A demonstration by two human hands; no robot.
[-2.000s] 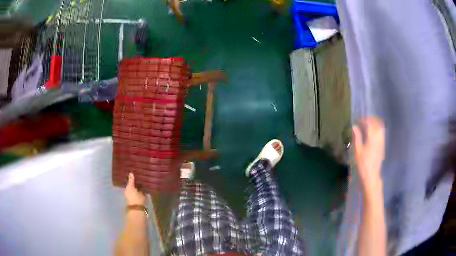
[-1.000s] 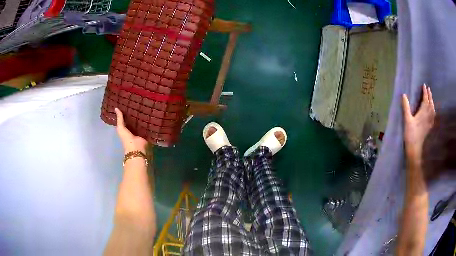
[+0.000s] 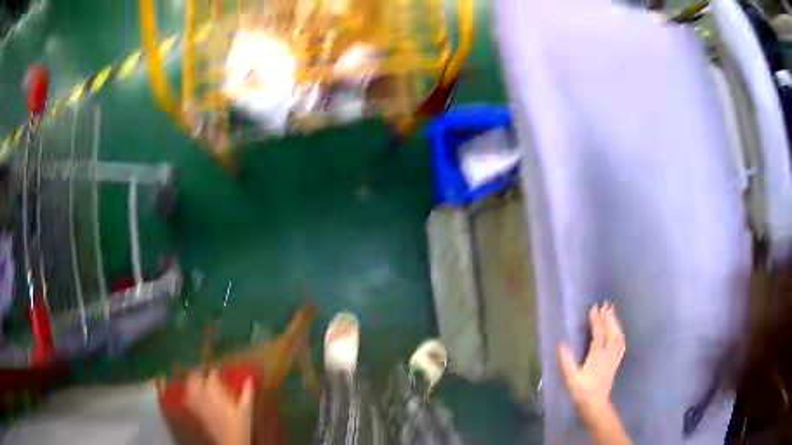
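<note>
The pale lilac-covered worktable runs down the right side. My right hand rests on its near part, fingers spread, holding nothing that I can see. My left hand is blurred at the bottom left, over a reddish-brown seat or chair with a wooden frame. Whether it grips the seat cannot be told. The plaid trousers and two pale slippers are at the bottom centre, over the green floor.
A yellow cage cart with white and brownish goods stands ahead. A blue bin with pale paper and a grey-beige box are beside the table. A wire shopping trolley with red handle ends is at left; a white surface is at bottom left.
The view has tilted up, bringing the yellow cart into sight. The reddish-brown seat and both my hands now appear lower in the picture. My right hand remains on the table.
</note>
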